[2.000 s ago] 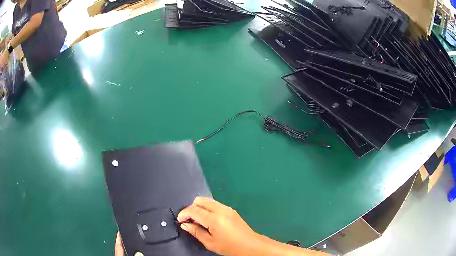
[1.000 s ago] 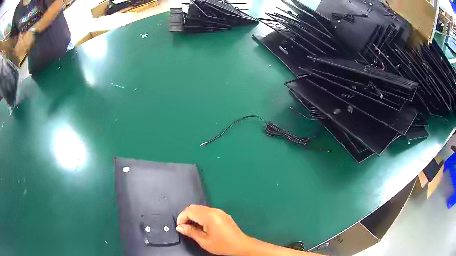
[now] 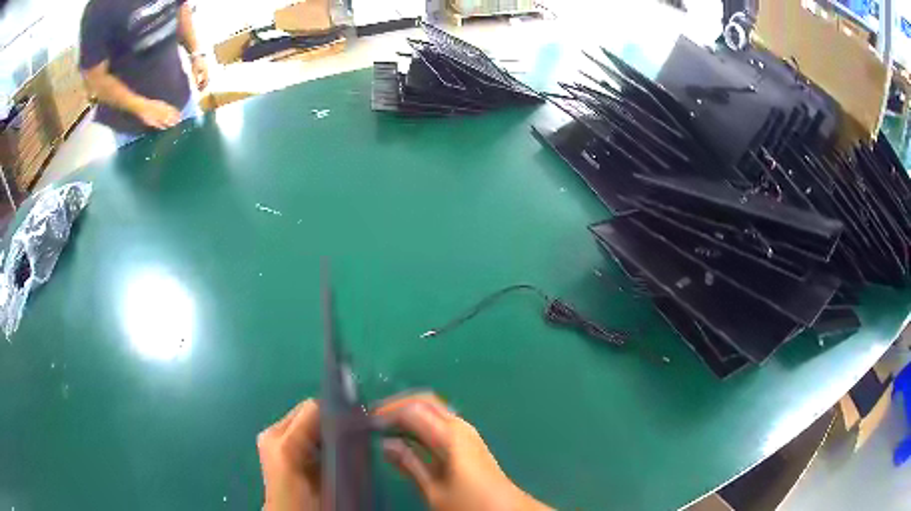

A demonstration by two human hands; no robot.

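A black panel [image 3: 345,449] stands on edge, seen nearly edge-on and blurred, at the bottom centre. My left hand [image 3: 290,454] grips it from its left side. My right hand [image 3: 435,449] is at its right side, fingers curled by the small raised part on the panel's face; what its fingertips hold is blurred. A black wired lead [image 3: 584,324], partly bundled, lies on the green bench ahead and to the right, apart from the panel.
Fanned piles of black panels [image 3: 739,289] cover the bench's right side; a smaller pile [image 3: 450,85] is at the back. A clear plastic bag [image 3: 45,245] lies at the left edge. A person [image 3: 140,65] stands across the bench. Cardboard [image 3: 824,60] stands back right.
The panel has turned from lying face up to standing on edge, with my left hand now visible on it. The plastic bag now lies on the bench, out of the other person's hands.
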